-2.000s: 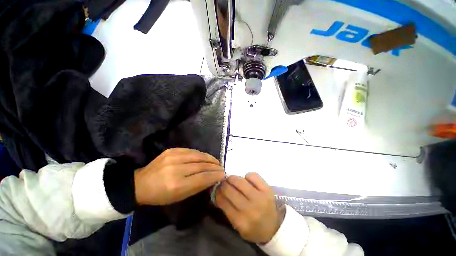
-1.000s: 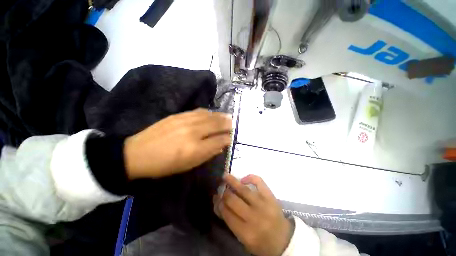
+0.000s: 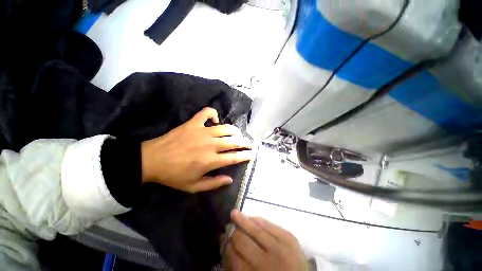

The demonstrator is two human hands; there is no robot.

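Observation:
A dark garment panel (image 3: 153,100) lies on the white machine table, heaped at left, with a narrow pale strip (image 3: 244,191) along its right edge. My left hand (image 3: 195,153) lies flat on the panel, fingers spread, fingertips at its edge beside the machine's needle area. My right hand (image 3: 264,246) is lower, cut off by the bottom edge, with thumb and fingers closed on the panel's edge and strip. The white and blue sewing machine head (image 3: 370,69) fills the upper right. The needle and presser foot cannot be made out clearly.
A dark cut strip (image 3: 170,20) lies at the far table edge. A pale tube (image 3: 388,197) shows partly behind a dark curved machine part. A small orange thing (image 3: 472,224) is at the right. The ruler-marked table edge (image 3: 124,244) shows at lower left.
The view has leaned in, and the machine head now covers the upper right. My left hand has spread its fingers near the needle area. My right hand sits lower in view, still at the cloth edge.

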